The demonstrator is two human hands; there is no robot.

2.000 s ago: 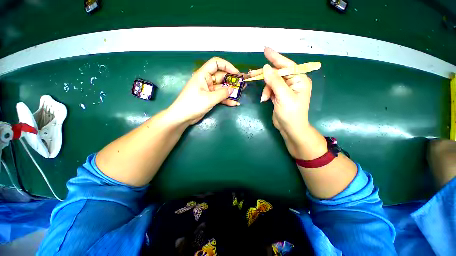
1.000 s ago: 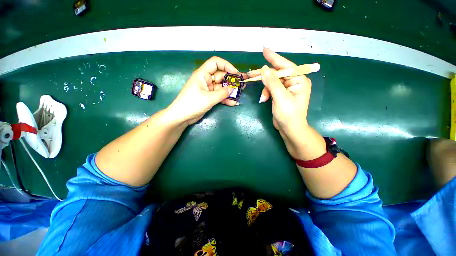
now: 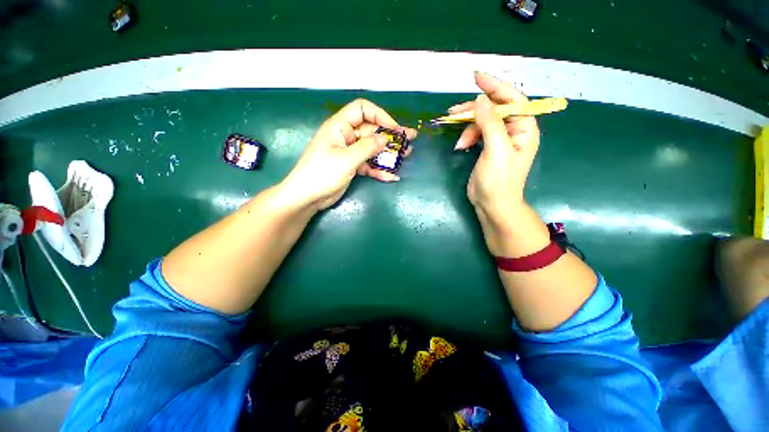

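My left hand [image 3: 344, 150] holds a small dark electronic module [image 3: 390, 154] with a pale patch, its thumb over the module's upper part. My right hand [image 3: 503, 148] holds yellow tweezers [image 3: 524, 108], tips pointing left. The tips are off the module, a short gap to its right; a tiny yellowish speck shows near them, and whether they grip it I cannot tell. A second module [image 3: 244, 152] lies on the green bench left of my left hand.
Small clear bits [image 3: 142, 143] lie scattered at left. A white fan [image 3: 83, 211] with red tape and cable is at far left. Beyond the white rail [image 3: 337, 69] the green belt carries modules [image 3: 523, 8]. A person's arm [image 3: 746, 274] and a yellow tray edge [image 3: 762, 181] are at right.
My right hand and the tweezers have moved right, away from the held module. My left thumb has shifted up over it. The modules on the belt have moved left.
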